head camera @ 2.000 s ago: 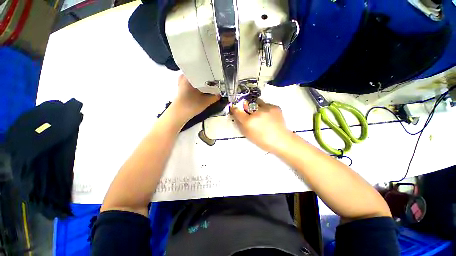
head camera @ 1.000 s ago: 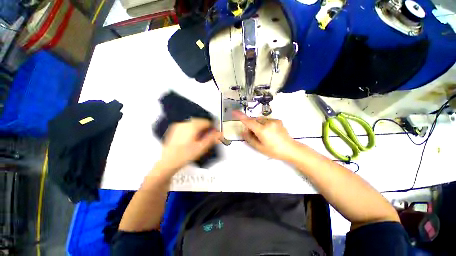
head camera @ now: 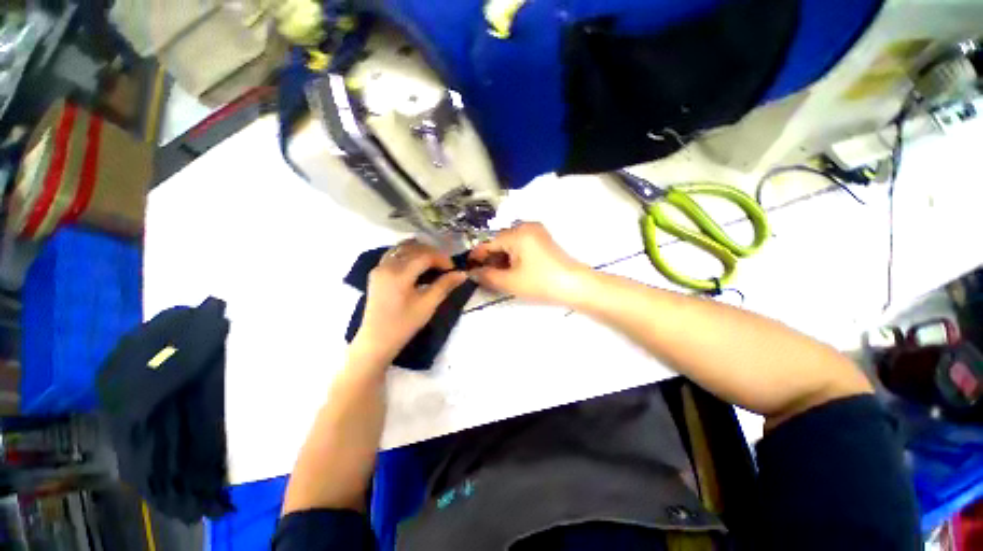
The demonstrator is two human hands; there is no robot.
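A black fabric piece point(head camera: 429, 328) lies on the white table just in front of the sewing machine head point(head camera: 361, 140). My left hand point(head camera: 407, 296) lies over the piece and pinches its edge with thumb and fingers. My right hand point(head camera: 528, 264) pinches the same piece's right corner, its fingertips almost touching the left ones. Both hands are just below the presser foot and needle area point(head camera: 461, 215). The fingers hide the pinched edge, and whether it is under the foot cannot be told.
A stack of black cut panels point(head camera: 162, 377) hangs over the table's left edge. Green-handled scissors point(head camera: 701, 231) lie right of the needle. A thin dark thread crosses the table at right. Blue bins point(head camera: 81, 312) and a dark red mug point(head camera: 932, 361) stand beyond the table.
The view has turned. My left hand has brought the black piece to the right, near the needle, and my right hand has closed on its corner. The sewn pieces behind the head no longer show.
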